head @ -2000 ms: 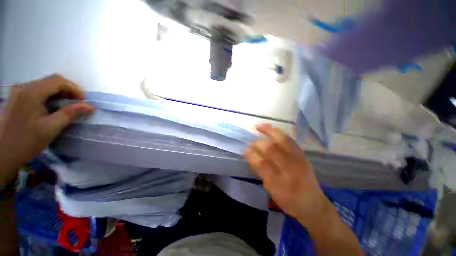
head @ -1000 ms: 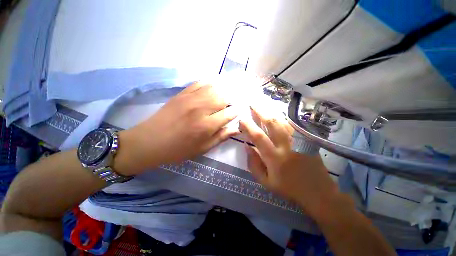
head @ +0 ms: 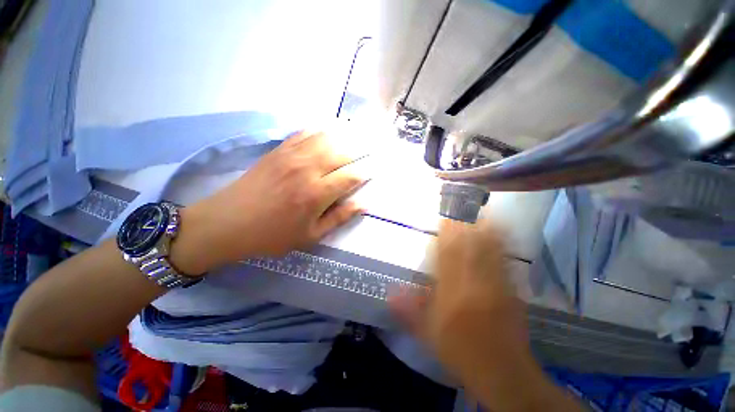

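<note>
A light-blue fabric strip point(head: 218, 157) lies on the white table and runs under my left hand toward the sewing machine head point(head: 500, 72). My left hand point(head: 282, 193), with a watch at the wrist, rests on it with the fingers spread, fingertips lost in the glare by the needle area. My right hand point(head: 463, 290) is blurred, apart from my left hand, over the front edge right of centre; I cannot tell if it holds anything. The presser foot and needle are washed out by the bright light.
Long light-blue panels point(head: 48, 121) lie at the left edge. Grey-blue folded layers point(head: 234, 330) hang below the ruler strip point(head: 322, 273). A small blue cloth heap point(head: 576, 241) is right of the needle area. A red item point(head: 143, 378) and blue baskets point(head: 653, 393) sit below.
My right hand has moved away from my left hand, rightward and toward the table's front edge. My left hand has shifted slightly left. The machine head appears larger and further left in view.
</note>
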